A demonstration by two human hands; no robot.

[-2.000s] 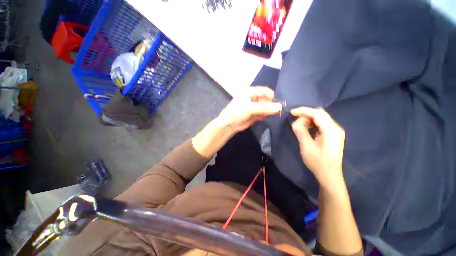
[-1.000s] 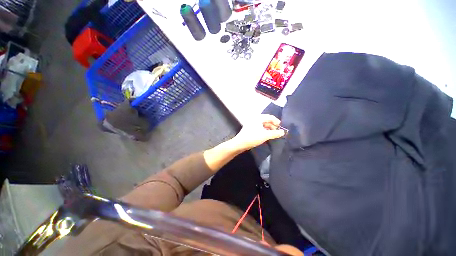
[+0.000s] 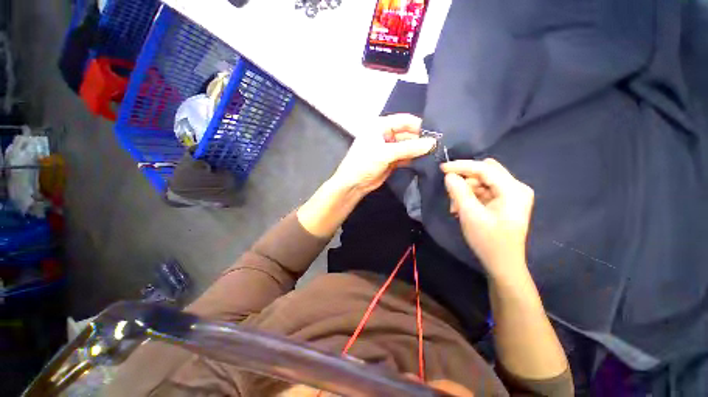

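A large dark grey garment [image 3: 543,139] covers the right side of the table and hangs over my lap. My left hand [image 3: 388,151] pinches the garment's edge with a small shiny metal fastener [image 3: 432,135] at the thumb and fingertips. My right hand [image 3: 491,203] is just right of and below it, thumb and forefinger pinched on a thin needle [image 3: 445,153] that points up toward the fastener. Whether the needle tip touches the fastener or cloth cannot be told. A faint thread [image 3: 584,257] lies over the cloth, right of my right hand.
A phone with a lit red screen [image 3: 396,31] lies on the white table [image 3: 310,85] beyond my hands. Small metal pieces [image 3: 317,7] lie at the top edge. A blue basket [image 3: 260,116] with bags stands left. A blurred metal tube [image 3: 272,353] crosses the lower foreground.
One second ago my right hand was out of view; it is now back beside my left hand, with the needle showing. My left hand still holds the edge. The view has shifted, moving the phone up.
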